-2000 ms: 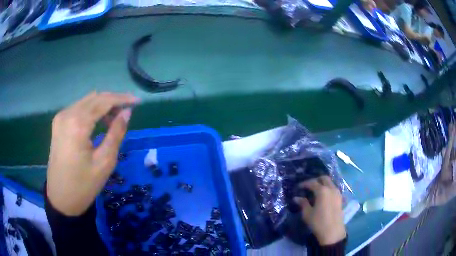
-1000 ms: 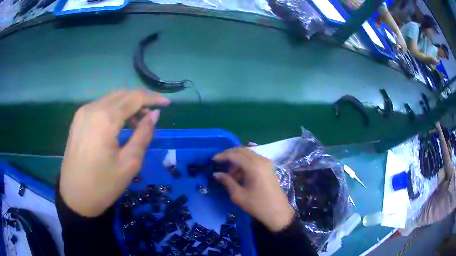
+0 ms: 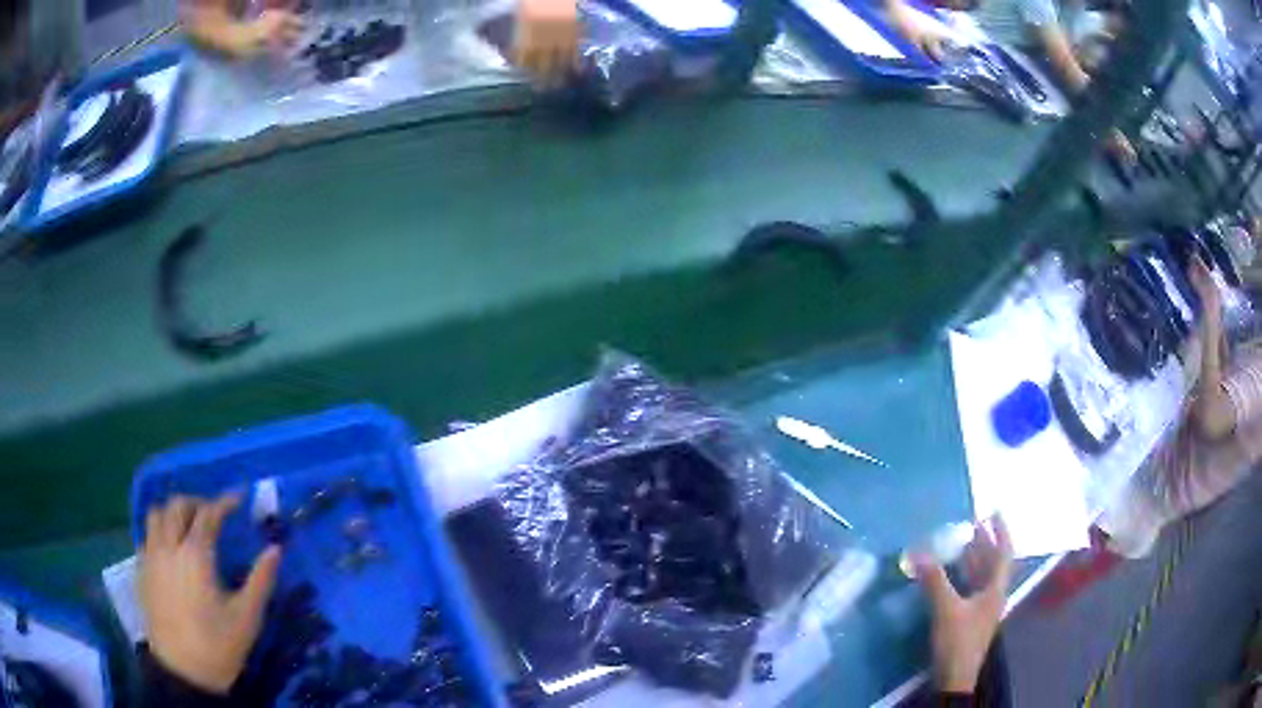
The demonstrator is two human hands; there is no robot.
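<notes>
My left hand is over the left side of the blue parts tray, thumb and fingers apart, with no held part visible. Small black plastic parts lie loose in the tray, with a white scrap near its back. My right hand is at the far right of the bench, its fingers closed around the whitish squeeze bottle. A clear bag of black parts lies open between the hands. A white pointed nozzle lies right of the bag.
Curved black headbands lie on the green belt, one at left, others at right. A blue block is on white paper at right. Lined trays stand across the belt. Other workers' hands show opposite and a person at far right.
The view has swung right. My left hand has lowered from above the belt into the tray and its pinch has opened. My right hand has left the tray and taken hold of the bottle.
</notes>
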